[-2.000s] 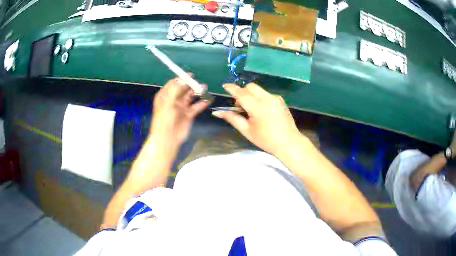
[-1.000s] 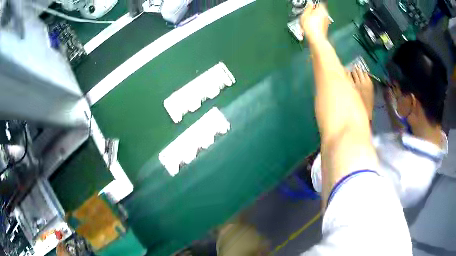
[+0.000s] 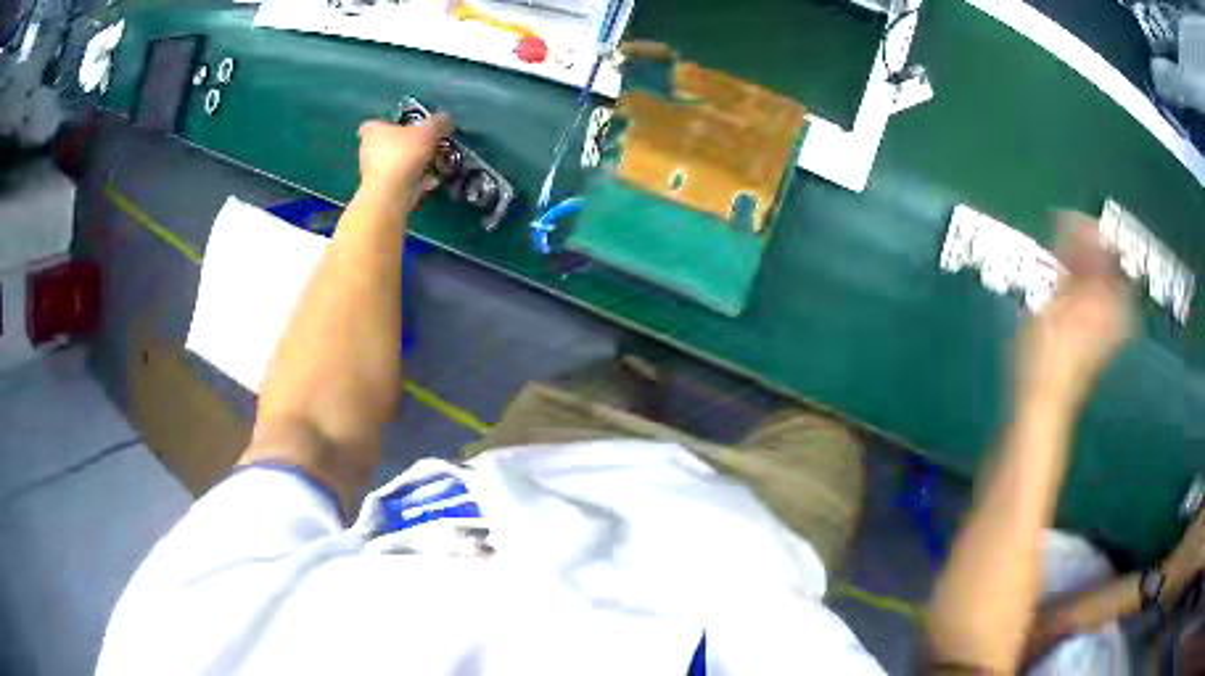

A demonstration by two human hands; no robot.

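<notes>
My left hand [image 3: 401,152] is closed on the upper end of a loaded plate [image 3: 478,189], a silvery strip with dark-ringed discs, tilted at the left part of the bench. My right hand [image 3: 1081,317] is blurred and reaches over the right part of the bench, beside two pale carrier plates, one on its left [image 3: 994,254] and one on its right [image 3: 1147,259]. Whether the right hand holds anything cannot be told.
A brown-gold board [image 3: 707,132] on a green base [image 3: 667,244] lies mid-bench, with a blue hose [image 3: 558,211] beside it. A black tray [image 3: 169,82] and several small rings [image 3: 213,99] lie at left. Another person's forearm [image 3: 1103,605] shows at lower right.
The view has swung back left from the right end of the bench. The left hand is now on the loaded plate; the right hand has come back from the far end to near the pale plates.
</notes>
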